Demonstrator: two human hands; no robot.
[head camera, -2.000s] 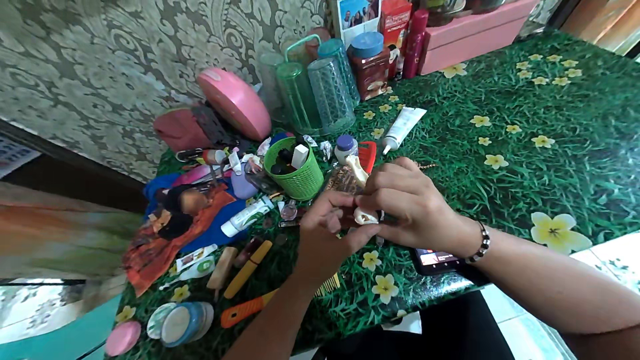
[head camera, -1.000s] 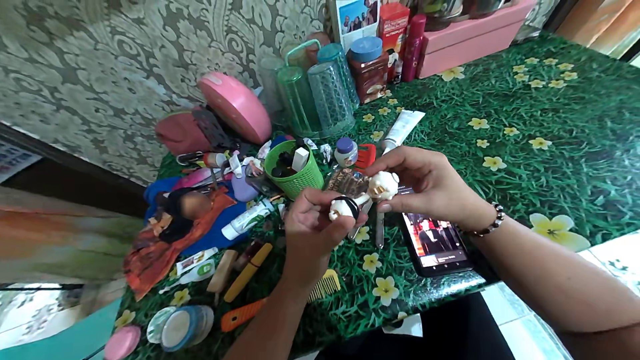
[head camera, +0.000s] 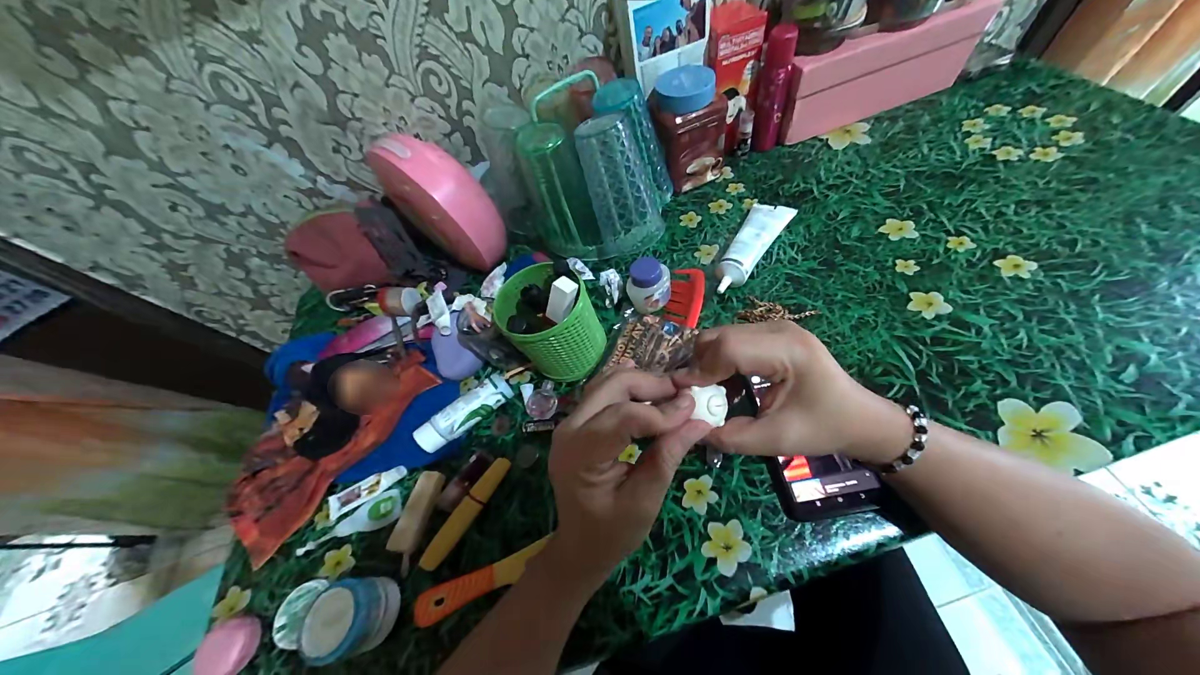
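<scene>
My left hand (head camera: 623, 450) pinches a small white object (head camera: 710, 405) between thumb and fingers above the table's front part. My right hand (head camera: 797, 394) meets it from the right, its thumb and fingertips on the same object. What the object is cannot be told; it is rounded, with a small marking on its face. A black smartphone (head camera: 825, 487) with a lit screen lies partly under my right hand. Just behind my fingers is a clear printed packet (head camera: 652, 345) with brown contents.
Left of my hands stand a green plastic basket (head camera: 553, 328), a squeeze tube (head camera: 462, 412), a yellow stick-like tube (head camera: 466, 514), an orange-handled item (head camera: 478, 586) and round jars (head camera: 347, 619). Behind are a purple-capped bottle (head camera: 649, 285), a white tube (head camera: 755, 246) and upturned glasses (head camera: 562, 178).
One second ago my hands were apart, each with a white piece; now they are together at one white object. The phone, more exposed then, is partly covered by my right hand.
</scene>
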